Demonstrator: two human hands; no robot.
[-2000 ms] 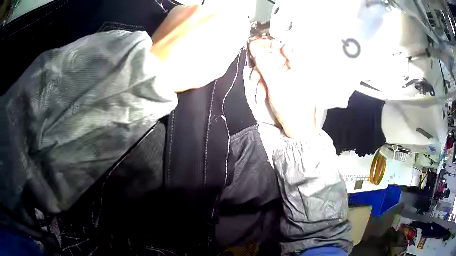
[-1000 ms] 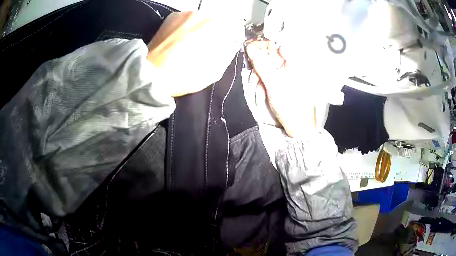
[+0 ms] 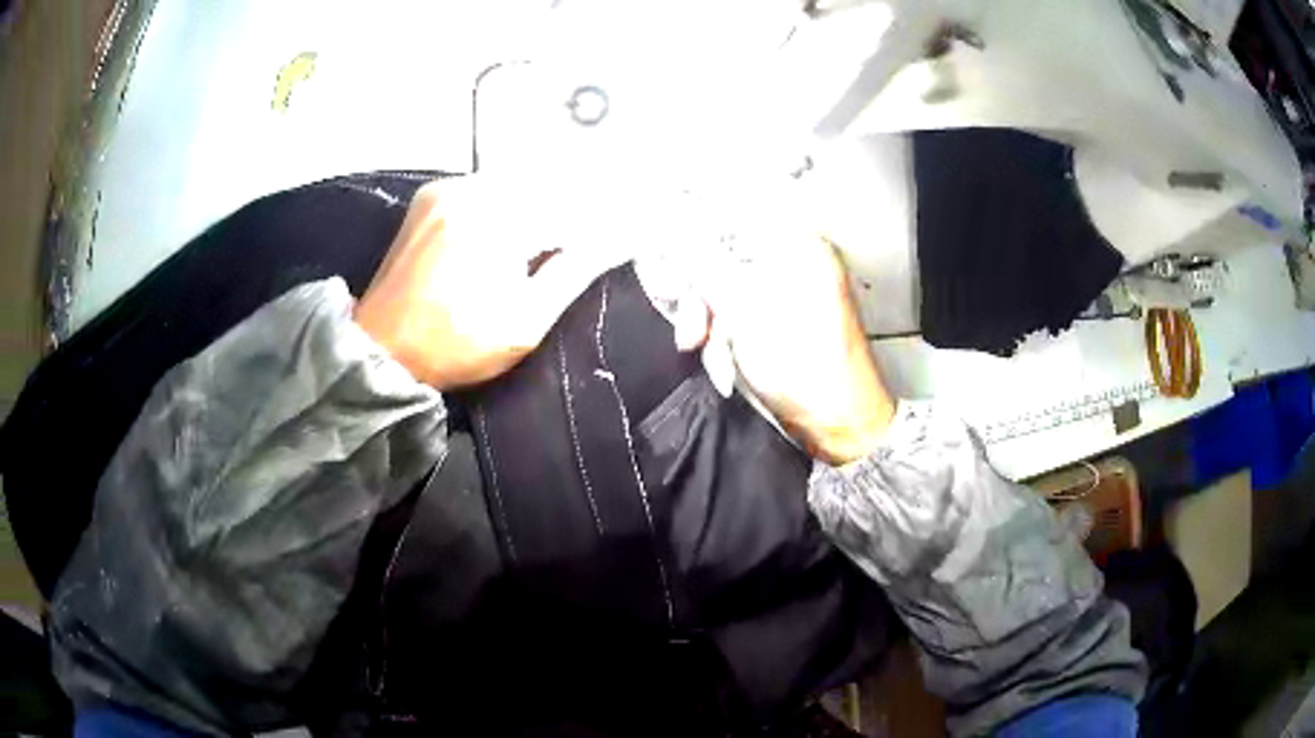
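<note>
A dark garment [image 3: 548,606] with white stitch lines runs from my hands down over the lap. My left hand [image 3: 476,289] lies on its upper end, fingers towards the middle, partly washed out by glare. My right hand [image 3: 793,346] is right of the strip, fingertips bent at the cloth's upper edge. Both hands seem to hold the cloth end, but the fingertips are lost in the glare. The white sewing machine [image 3: 678,101] above the hands is overexposed, so needle and presser foot cannot be made out.
A black cut piece [image 3: 1002,238] with a ragged lower edge lies right of the machine. Yellow-orange scissor handles [image 3: 1174,352] lie further right. A marked ruler strip [image 3: 1060,415] runs along the table's front edge. A brown-framed tray [image 3: 1103,512] and a blue box [image 3: 1255,430] are below it.
The view has swung, so the machine and garment sit differently in it. My right hand has gone from stretched out beside the strip to bent fingers at its upper end. More white table shows at left.
</note>
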